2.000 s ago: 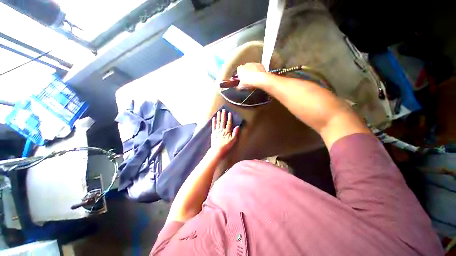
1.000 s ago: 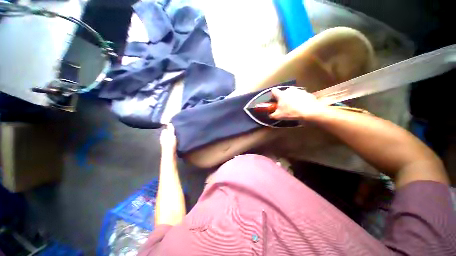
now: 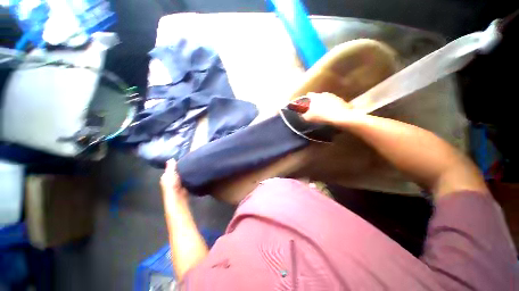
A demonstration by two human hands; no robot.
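Note:
A dark blue-grey garment [image 3: 196, 85] lies heaped at the left of the pale table. Its sleeve [image 3: 244, 152] lies along the tan padded form [image 3: 358, 63], whose rounded end shows at the upper right. My left hand [image 3: 171, 176] holds the sleeve's left end at the edge; the fingertips are partly hidden and blurred. My right hand [image 3: 327, 108] is closed on the red-brown handle of the steam iron [image 3: 312, 131], which is at the sleeve's right end. The iron's rear is hidden by my hand and forearm.
A whitish band [image 3: 421, 77] slants from the iron to the upper right. A blue strip [image 3: 299, 34] lies behind the form on the table [image 3: 256, 28]. A second white-topped station [image 3: 42, 108] with curved tubing is at left, above a cardboard box [image 3: 60, 210]. A blue crate [image 3: 149, 270] is at bottom.
My left hand has gone from flat on the sleeve to holding its left end. The iron has come off the bare form onto the sleeve. The view has turned.

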